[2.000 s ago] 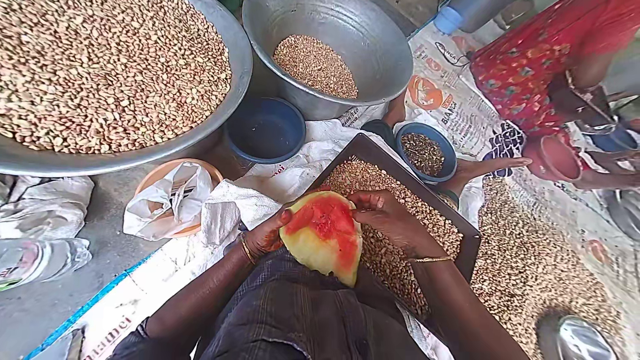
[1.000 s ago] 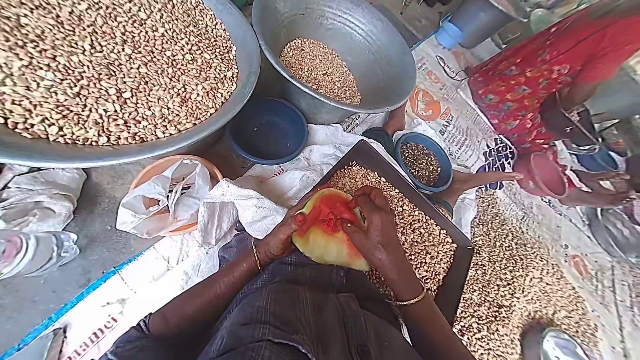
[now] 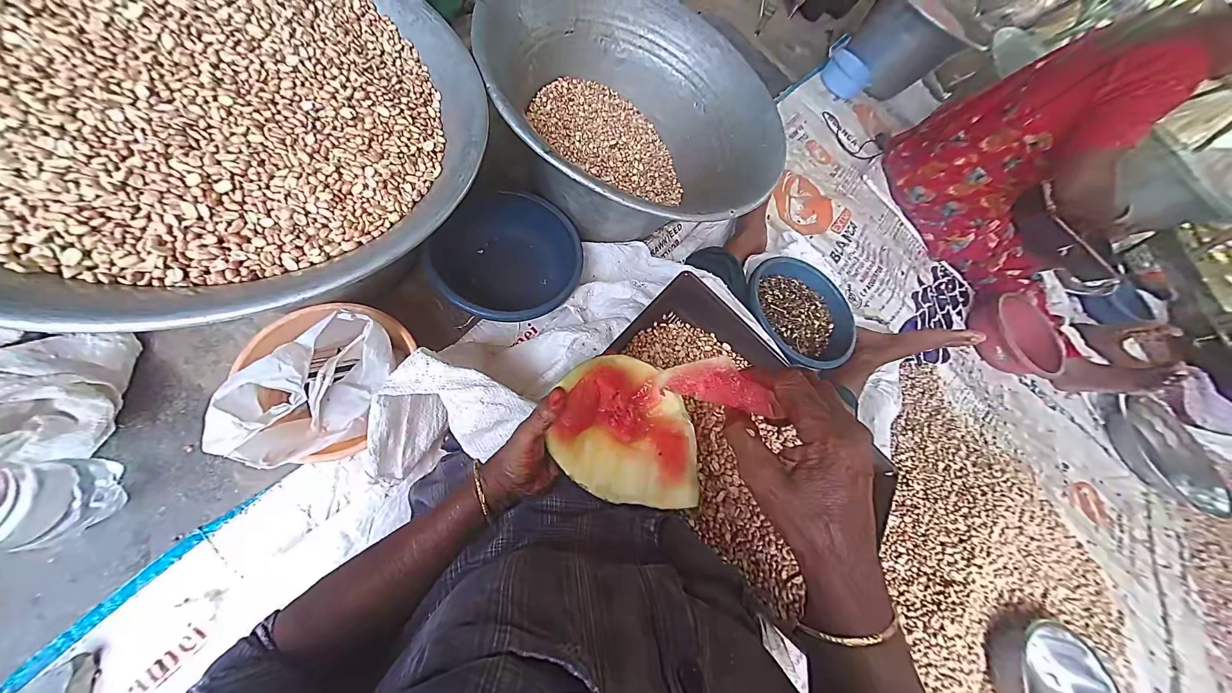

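Observation:
My left hand point(image 3: 525, 457) holds a piece of watermelon rind point(image 3: 626, 443) by its left edge, with ragged red flesh on its face. In my right hand point(image 3: 813, 452), between thumb and fingers, is a strip of red watermelon flesh point(image 3: 717, 383). The strip's left end touches or overlaps the flesh on the rind. Both hands are above my lap, and beneath them lies a dark rectangular tray point(image 3: 685, 289) of shelled nuts or beans, partly hidden by the rind and my right hand.
A large metal basin point(image 3: 462, 144) heaped with nuts or beans is at upper left, beside another metal basin point(image 3: 712, 125). Blue bowls point(image 3: 505, 255), an orange bowl with a plastic bag point(image 3: 308, 385), and loose nuts or beans on sacks point(image 3: 991, 520) surround me. A person in red point(image 3: 1020, 144) sits at right.
My right hand has moved off the watermelon to the right, with a strip of red flesh now between its fingers. My left hand still holds the rind.

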